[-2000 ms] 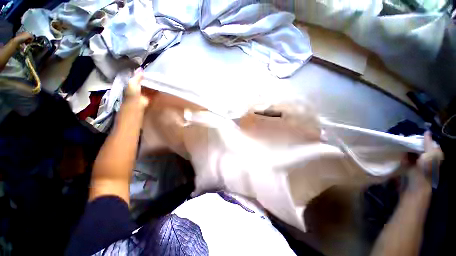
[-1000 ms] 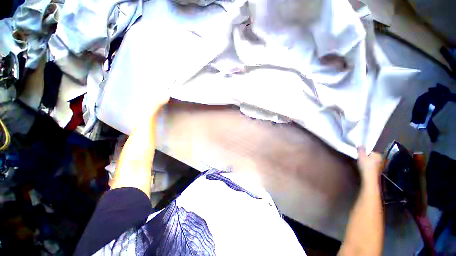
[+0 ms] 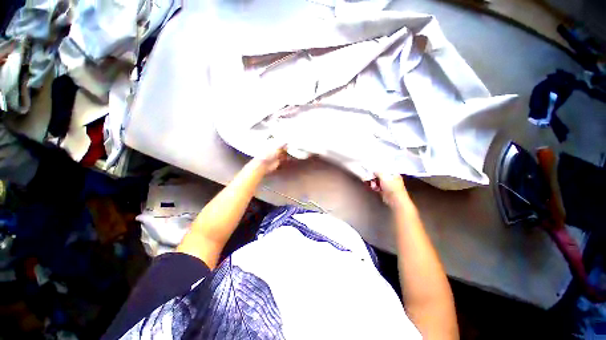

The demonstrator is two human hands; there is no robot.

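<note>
A large white garment (image 3: 345, 86) lies crumpled on the pressing table (image 3: 179, 86), with folds across its middle and right part. My left hand (image 3: 272, 158) is closed on the garment's near edge. My right hand (image 3: 387, 184) grips the same edge further right. The edge between the hands is slightly raised over the table's front part. The steam iron (image 3: 519, 182) stands at the table's right, apart from my right hand, with its orange-brown handle (image 3: 550, 179) on its right side.
A maroon hose (image 3: 570, 251) trails from the iron. Dark cloth scraps (image 3: 555, 99) with a white bit lie at the right. Crumpled pale garments (image 3: 100, 40) are heaped at the far left. Pale cloth (image 3: 163, 226) hangs below the table's front left edge.
The garment, held stretched in the air at first, now lies on the table. Both hands have moved closer together along its near edge. The iron has come fully into view.
</note>
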